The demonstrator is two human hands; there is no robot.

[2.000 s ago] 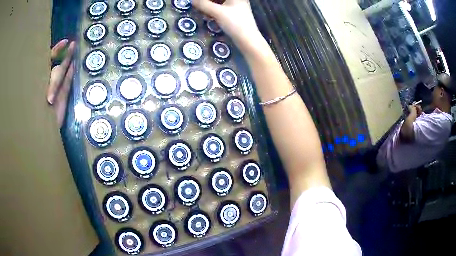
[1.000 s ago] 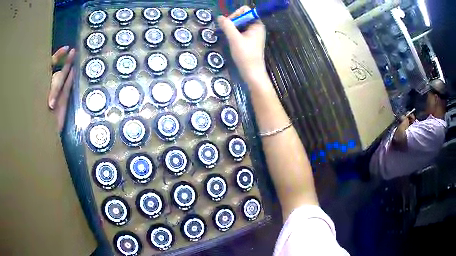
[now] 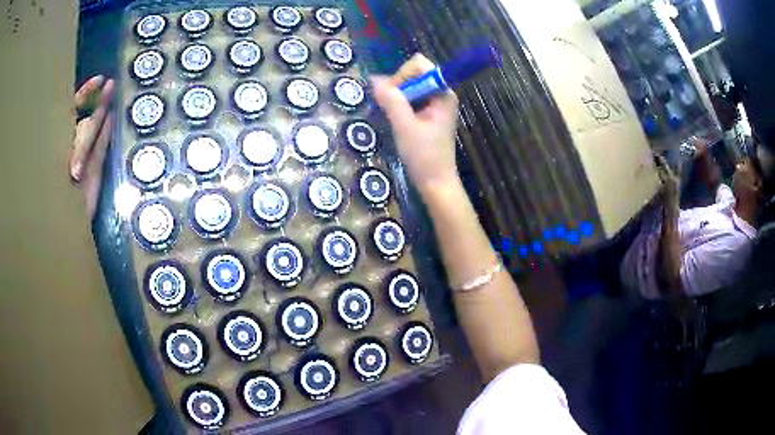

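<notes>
A clear plastic tray [image 3: 327, 394] lies in front of me with rows of round parts [image 3: 284, 261], black-rimmed with silver-white rings; several look plain white from glare. My right hand [image 3: 421, 119] holds a blue marker pen [image 3: 455, 75] beside the tray's right edge, near the third row from the top. The pen's tip is hidden or too blurred to tell. My left hand [image 3: 92, 136] is at the tray's left edge, partly hidden behind a cardboard sheet; only some fingers show, and I cannot tell whether they grip the tray.
The brown cardboard sheet [image 3: 51, 255] fills the left side. A tray stack [image 3: 510, 127] stands right of the tray, with blue marks [image 3: 552, 239] at its lower corner and a written-on cardboard board [image 3: 595, 110] on top. A person in pale pink [image 3: 701, 246] is at far right.
My right hand has moved from the tray's top down along its right edge, with the blue marker pen now in view. The tray and stack have shifted slightly left in view. My left hand stays at the tray's edge.
</notes>
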